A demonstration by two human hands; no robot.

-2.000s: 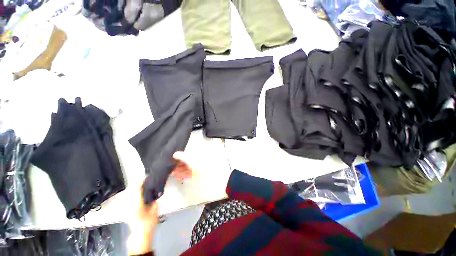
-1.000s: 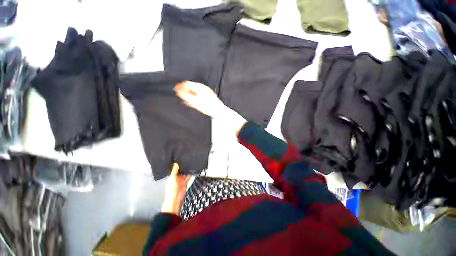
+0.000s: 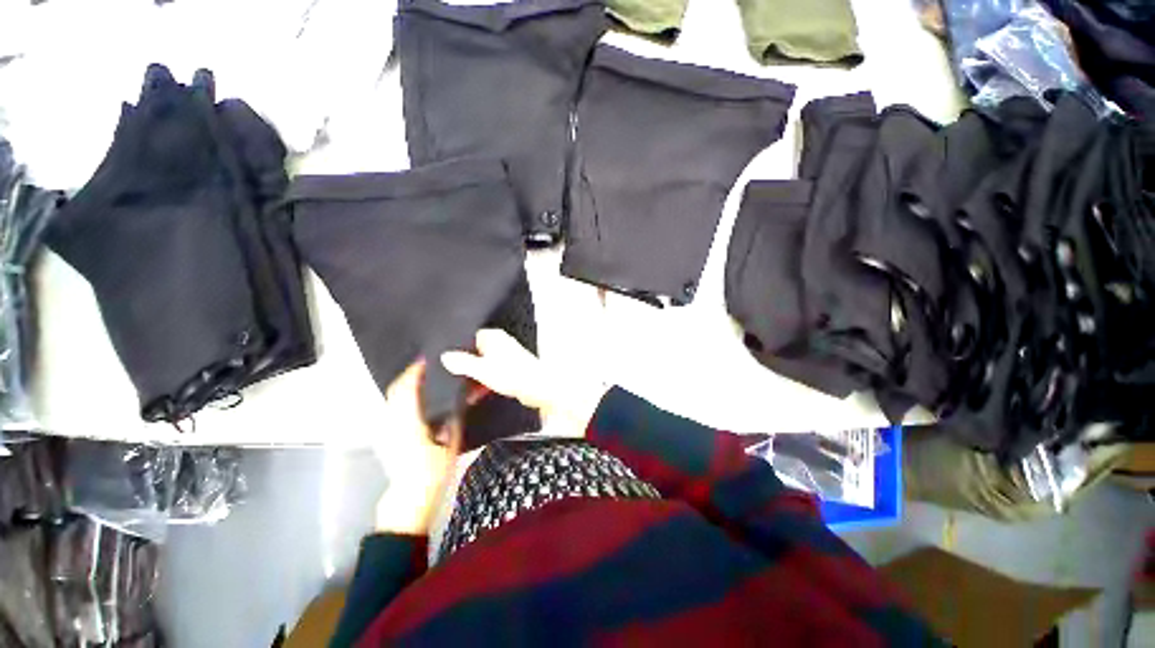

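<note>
A folded pair of dark shorts [image 3: 412, 247] lies in front of me at the table's near edge, its wide leg end pointing away. My left hand [image 3: 418, 449] holds its near, waist end. My right hand [image 3: 513, 373] is on the same end, its fingers close to my left hand; a dark part of the cloth folds under them. The fingertips are blurred. Another dark pair is laid with its legs apart [image 3: 659, 171] just beyond. A folded stack of dark shorts [image 3: 177, 266] lies to the left.
A tall overlapping pile of dark shorts [image 3: 963, 266] covers the right side. Olive-green trousers [image 3: 798, 32] lie at the far side. A blue crate [image 3: 890, 475] with clear bags is below the near edge. Bagged garments [image 3: 139, 481] are at lower left; brown cardboard [image 3: 982, 595] is at lower right.
My right hand has moved from the far part of the shorts down to the near end beside my left hand. Earlier, my left hand gathered the cloth; it now lies spread flatter.
</note>
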